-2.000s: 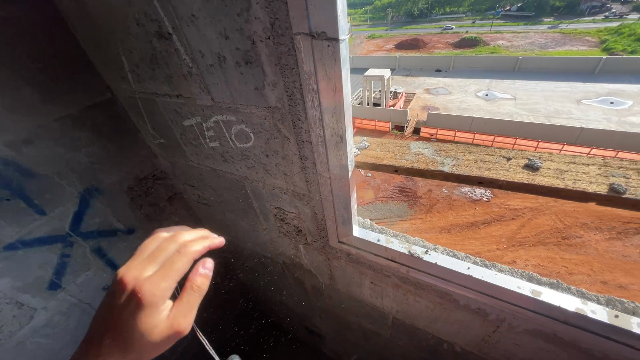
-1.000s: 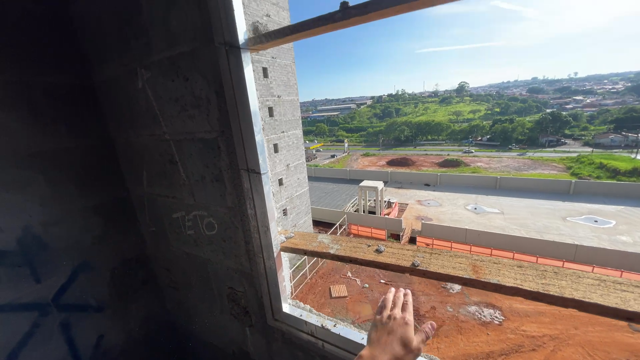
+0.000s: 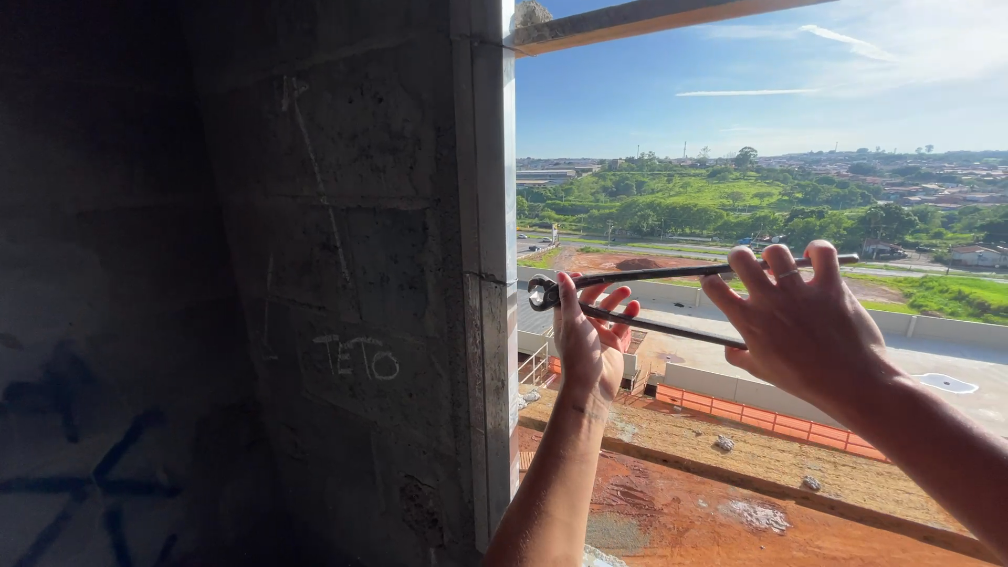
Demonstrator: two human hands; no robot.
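A pair of long-handled end-cutting nippers is held up in front of the window opening, its handles spread apart and its jaws pointing left. My left hand is around the tool just behind the jaws, with some fingers spread behind the handles. My right hand grips the far ends of both handles, fingers over the upper one. The jaws are a little right of the metal window frame. A thin wire crosses that frame at about the height of the jaws; the jaws look apart from it.
A dark concrete block wall with chalk and blue paint marks stands at the left. A wooden plank with bits of rubble spans outside the opening, and a wooden bar crosses its top. Beyond is a long drop to red soil.
The nippers and both hands are now raised at the opening; one second ago only one hand showed, low by the sill, with no tool visible. The view has swung up from the wall and ground.
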